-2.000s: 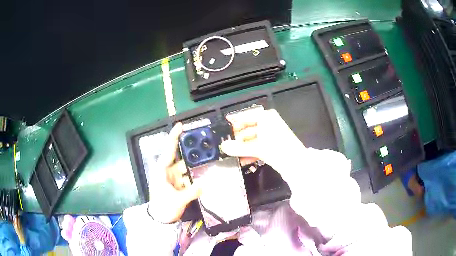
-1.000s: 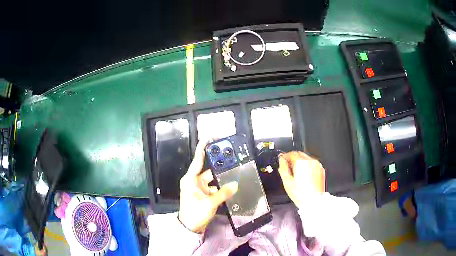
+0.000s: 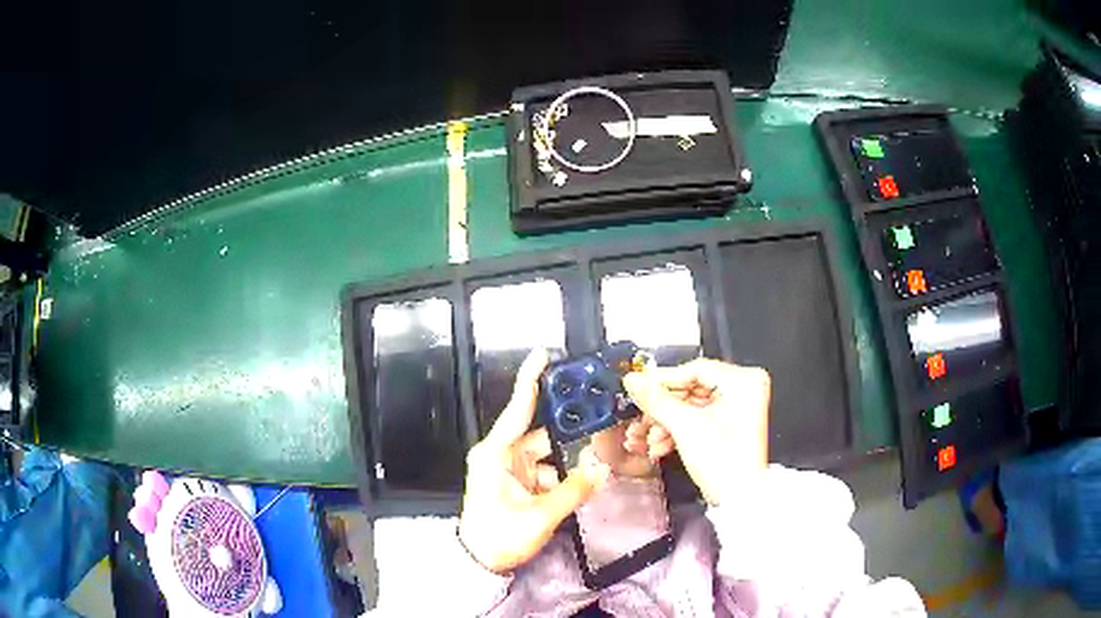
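Observation:
A smartphone (image 3: 625,513) is held back side up over the near edge of the main tray (image 3: 780,237), its dark-blue camera module (image 3: 580,395) at the far end. My left hand (image 3: 513,489) grips its left side, thumb on the back. My right hand (image 3: 712,423) is at the phone's upper right, fingertips pinched beside the camera. A small gold and yellow bit (image 3: 640,361) shows at those fingertips; whether they hold it is hard to tell. The main tray holds several phones, and its rightmost pocket shows no phone.
Small stacked trays (image 3: 628,199) beyond carry a white ring (image 3: 631,129), a pale strip and small bits. A right-hand tray (image 3: 887,350) holds several phones with green and red squares. A pink-and-white fan (image 3: 219,557) stands lower left. Blue-clothed people show at both lower sides.
My right hand has moved left to the phone's camera end. The phone has shifted slightly right. Small bits seen in the third pocket are now covered or gone. The tray at far left is out of view.

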